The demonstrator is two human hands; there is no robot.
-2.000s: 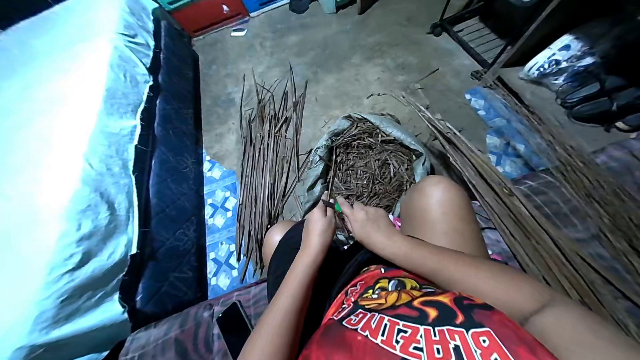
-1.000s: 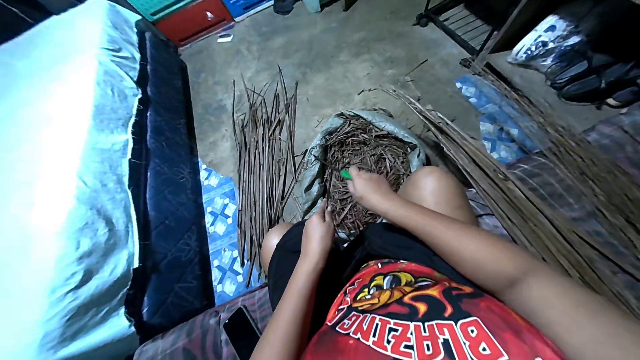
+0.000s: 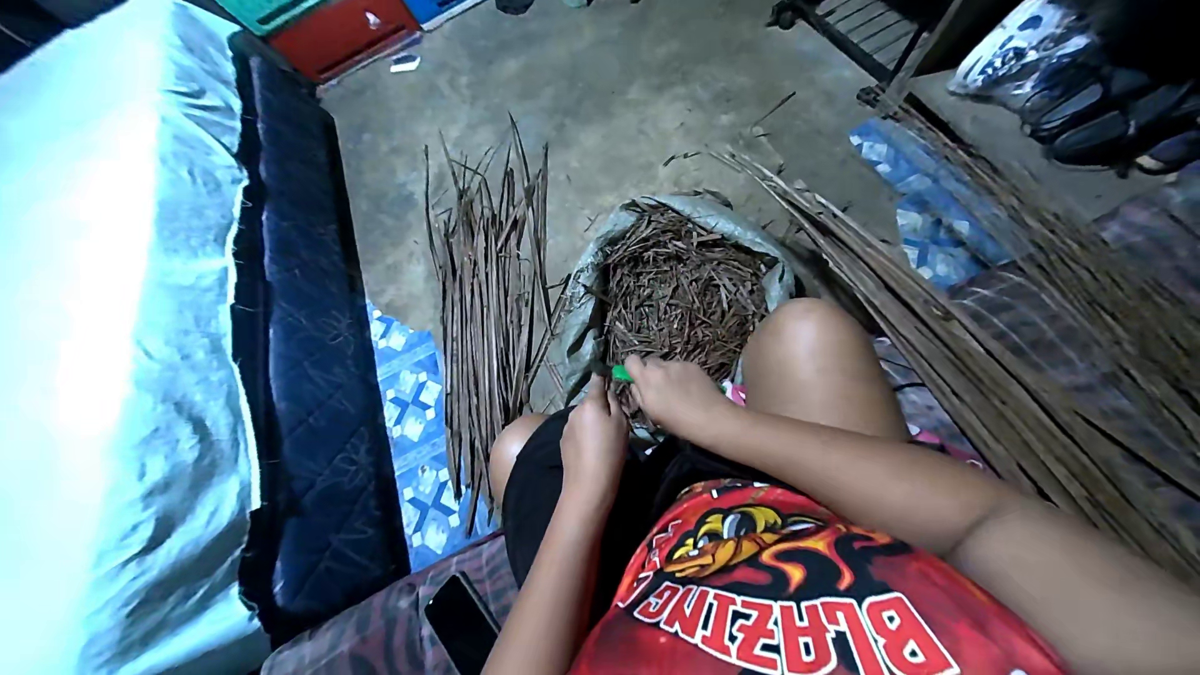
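My right hand (image 3: 677,398) is closed around a small tool with a green handle (image 3: 621,373); its blade cannot be made out. Just to its left, my left hand (image 3: 595,431) has its fingers pinched together near the tool's tip, and whatever it may hold is too small to tell. Both hands are over the near rim of an open woven sack (image 3: 581,309), which is filled with short brown cut pieces of dried stalk (image 3: 689,291). Long dried stalks (image 3: 487,309) lie in a bundle on the floor left of the sack. More long strips (image 3: 900,319) lean at the right.
A dark blue mattress (image 3: 314,328) under a pale sheet runs along the left. A phone (image 3: 461,623) lies on the patterned cushion by my left forearm. Dark shoes (image 3: 1116,117) and a wheeled metal rack (image 3: 853,42) are at the upper right. My knees flank the sack.
My right hand, out over the sack's contents with the green-handled tool one second ago, has come back beside my left hand. The two were also together two seconds ago.
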